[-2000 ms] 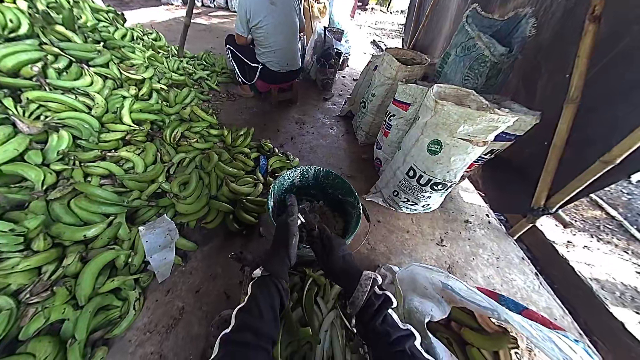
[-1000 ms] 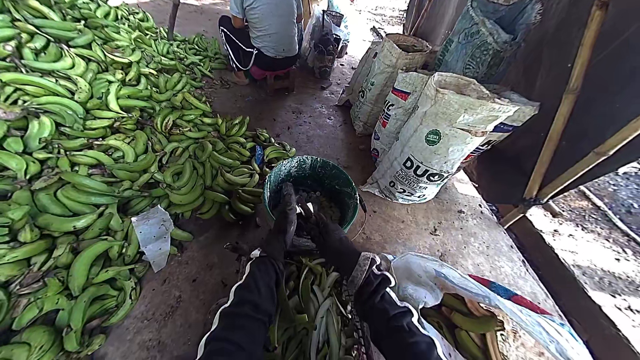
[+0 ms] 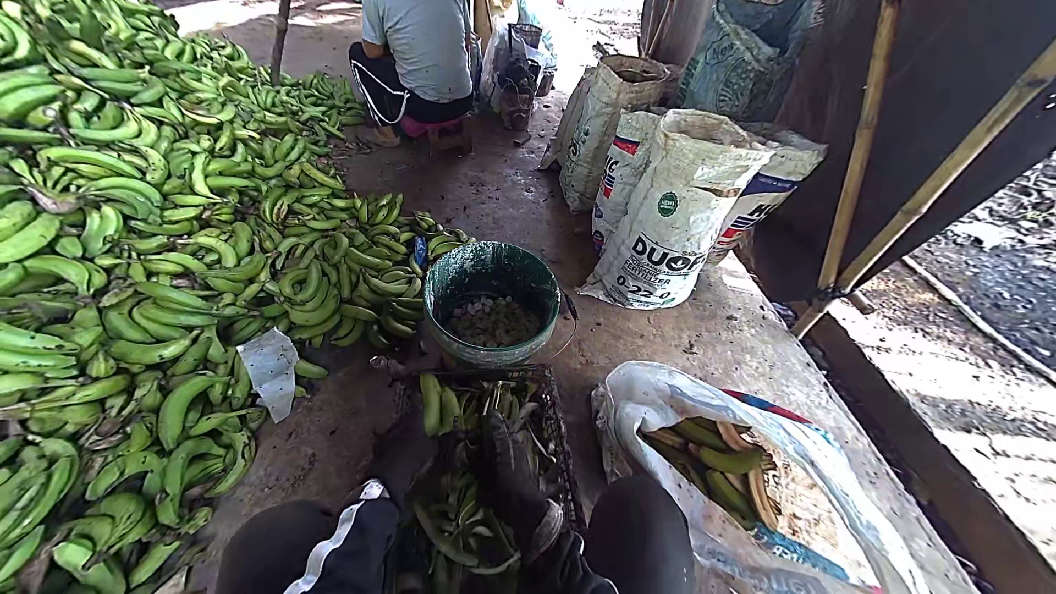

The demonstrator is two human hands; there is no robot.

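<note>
In the head view, a dark crate [image 3: 551, 429] stands between my knees with green bananas or plantains [image 3: 440, 406] and loose peels [image 3: 466, 524] in it. My left hand [image 3: 406, 450], very dark, is at the crate's left side, just below the green fruit. Inside the crate, my right hand [image 3: 507, 462] lies over the peels. Shadow hides the fingers of both hands, so any grip cannot be told. Just beyond the crate is a dark green bucket [image 3: 492, 355] with pale, chopped-looking pieces [image 3: 492, 322] at its bottom.
A large heap of green bananas or plantains [image 3: 198, 247] covers the left. An open white sack [image 3: 652, 388] holding fruit and peels lies at right. Upright fertilizer sacks [image 3: 672, 206] stand farther back, beside bamboo poles [image 3: 862, 148]. A person [image 3: 421, 58] sits on a low stool [image 3: 450, 136].
Both hands were inside the bucket in the earlier frames; they have come back toward me to the crate. The pale pieces in the bucket now show plainly.
</note>
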